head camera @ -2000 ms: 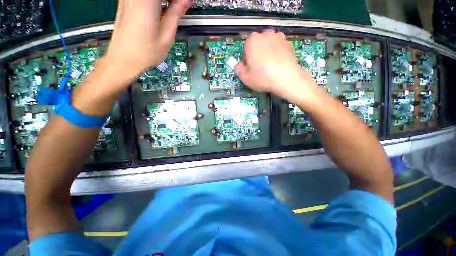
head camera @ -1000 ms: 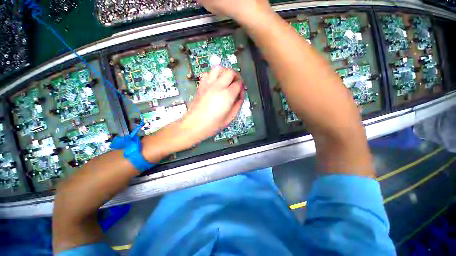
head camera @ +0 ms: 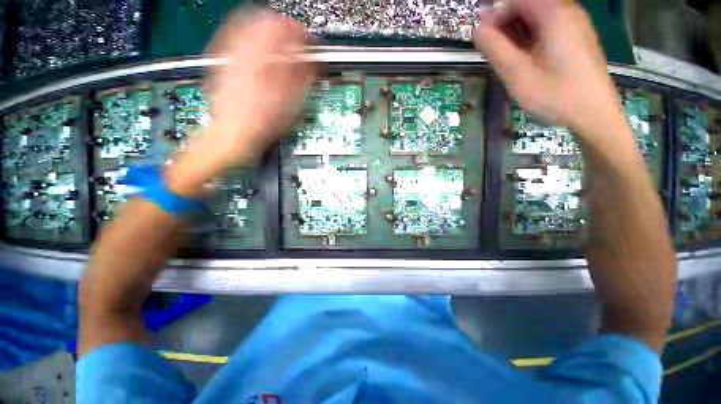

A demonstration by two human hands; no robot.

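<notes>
Green circuit boards (head camera: 427, 117) sit in a carrier (head camera: 379, 162) in front of me. My left hand (head camera: 261, 79) is blurred over the far-left part of the boards, near the far rail. What it holds, if anything, cannot be seen. My right hand (head camera: 537, 55) is over the far rail at the right edge of the component pile (head camera: 387, 17), with fingers curled. Its fingertips are blurred, and a held component cannot be made out. A blue wrist strap (head camera: 164, 189) is on my left wrist.
A pale conveyor rail (head camera: 356, 276) runs along the near side and another (head camera: 395, 55) along the far side. A darker component pile (head camera: 71, 35) lies at the far left on the green mat (head camera: 178, 28). More carriers with boards stand left and right.
My left hand has moved from the middle boards away and to the left. My right hand has moved right, to the pile's right end. The view has turned, and the boards appear shifted.
</notes>
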